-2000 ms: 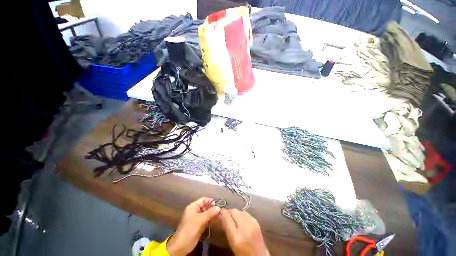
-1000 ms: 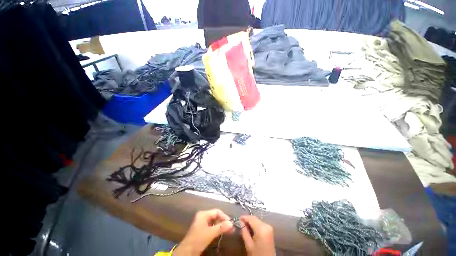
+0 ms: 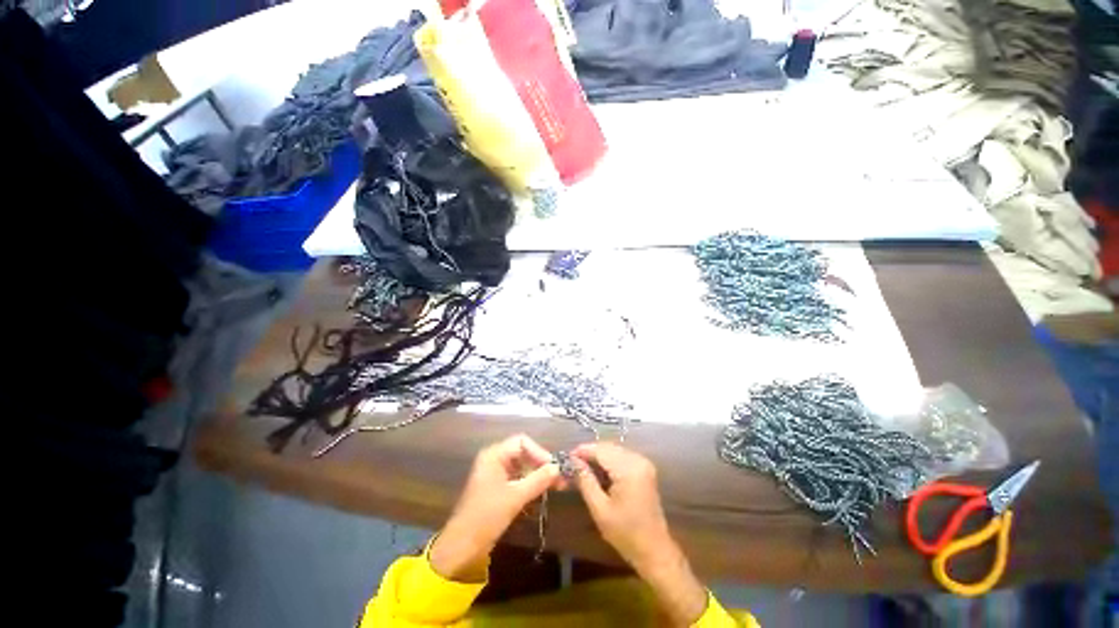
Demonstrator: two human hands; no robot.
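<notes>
My left hand point(image 3: 501, 493) and my right hand point(image 3: 623, 501) meet above the table's front edge. A small knotted or looped piece of grey-green braided cord point(image 3: 565, 464) is pinched between the fingertips of both hands. One cord end hangs down below my left fingertips. Loose grey-lilac cords point(image 3: 528, 383) lie fanned on the white sheet point(image 3: 663, 356) beyond my hands. Thicker black cords point(image 3: 368, 374) lie to their left. Two grey-green cord heaps lie at the right, a farther one point(image 3: 767, 285) and a nearer one point(image 3: 816, 448).
Scissors point(image 3: 976, 521) with red and yellow handles lie at the right front, near a clear plastic bag point(image 3: 963, 427). A black plastic bag point(image 3: 430, 221), a black thread cone point(image 3: 390, 117) and a yellow-red shopping bag point(image 3: 534, 92) stand back left near the white board point(image 3: 761, 166).
The view has tilted down, so the table sits higher in the picture and the scissors show whole. Both hands stay together on the cord; its loop looks smaller and tighter than two seconds ago.
</notes>
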